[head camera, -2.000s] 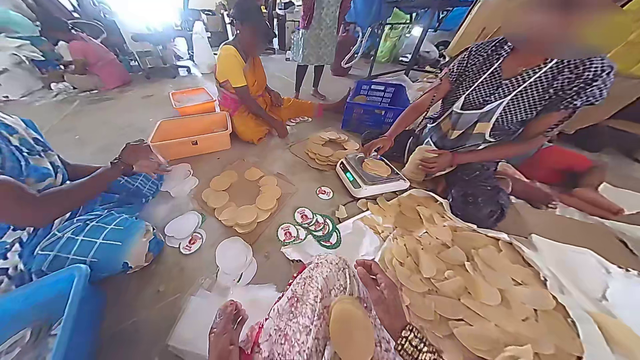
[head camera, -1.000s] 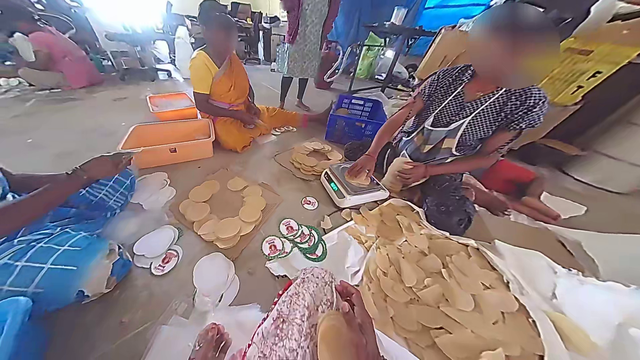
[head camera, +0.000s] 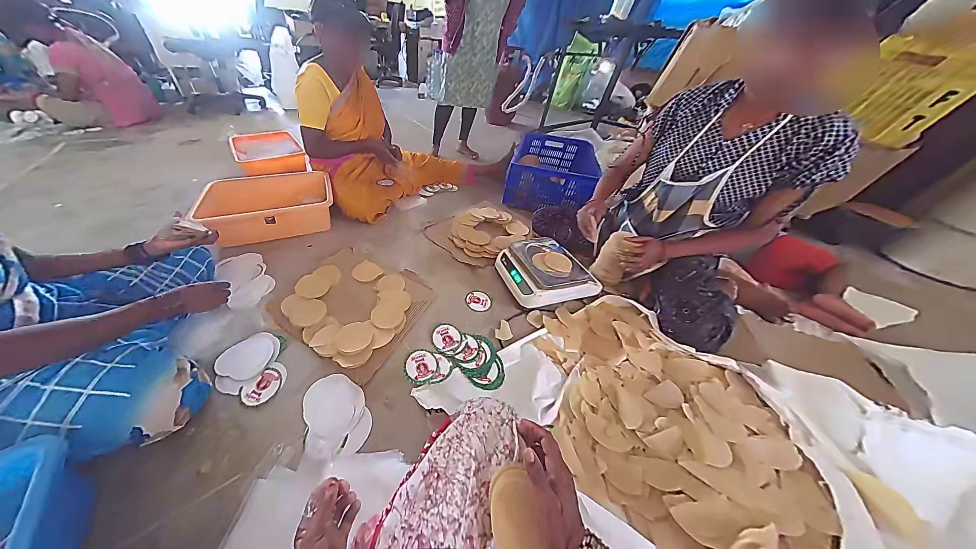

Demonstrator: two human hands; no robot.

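Note:
My right hand (head camera: 547,488) is at the bottom centre, its fingers curled against the edge of a tan round disc (head camera: 515,503) beside the patterned cloth (head camera: 461,480) over my leg. Bare digits show at the bottom edge left of that cloth; I cannot tell whether they are toes or my left hand. To the right lies a large heap of tan leaf-shaped pieces (head camera: 671,427) on white sheeting. Green-edged printed round labels (head camera: 473,354) lie ahead of me. White oval pieces (head camera: 333,404) lie left of them. Beyond, tan discs (head camera: 354,338) form a ring on cardboard (head camera: 400,347).
A digital scale (head camera: 545,278) holds tan discs, with a seated person at its right. Another person sits behind an orange tub (head camera: 263,206) and a blue crate (head camera: 553,171). At left are a person in blue cloth and a blue tub (head camera: 38,488).
The person at the scale has drawn a hand back from its pan, where tan discs now show. My right hand's fingers were spread above the disc two seconds ago; now they curl beside it.

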